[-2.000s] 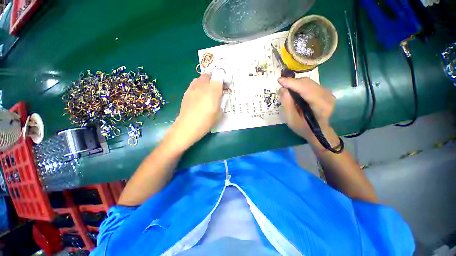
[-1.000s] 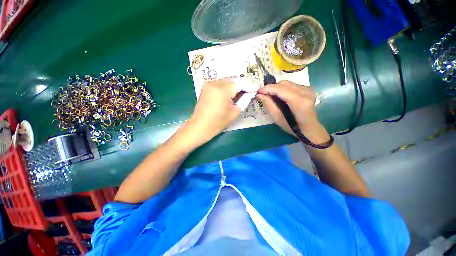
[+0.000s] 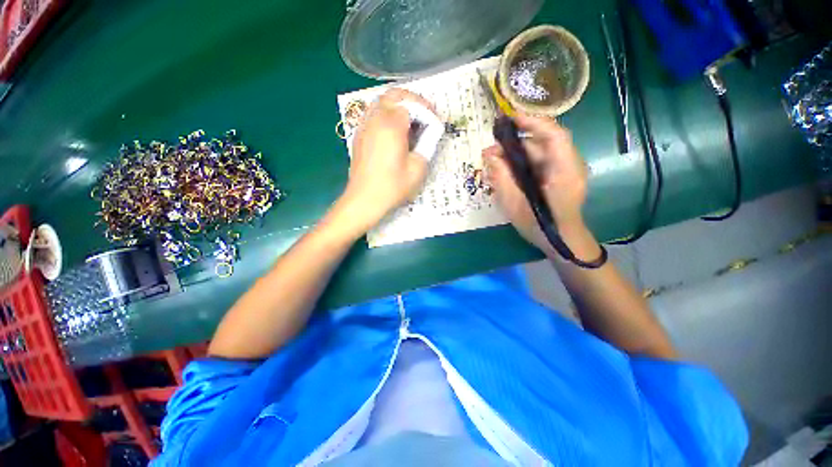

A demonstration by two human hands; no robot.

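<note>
My right hand (image 3: 546,173) holds a black soldering iron (image 3: 522,169) like a pen, its tip up near the left side of the yellow cleaning pot (image 3: 545,70). My left hand (image 3: 388,155) is over the left part of the white sheet (image 3: 438,205), with white covers on its fingertips. Its fingers are bent together; whether they hold a small part cannot be seen. A few coppery rings (image 3: 351,117) lie at the sheet's upper left corner. Small dark bits (image 3: 473,180) lie on the sheet between the hands.
A heap of wired rings (image 3: 182,187) lies on the green mat at left, with a grey reel (image 3: 128,272) below it. A clear oval lid (image 3: 429,36) is behind the sheet. Tweezers (image 3: 617,87), black cables and a blue unit (image 3: 691,36) are at right. Red crates (image 3: 36,347) stand lower left.
My hands came together over the sheet, then moved apart. My left hand is now further left and up. The iron has moved right, its tip beside the pot.
</note>
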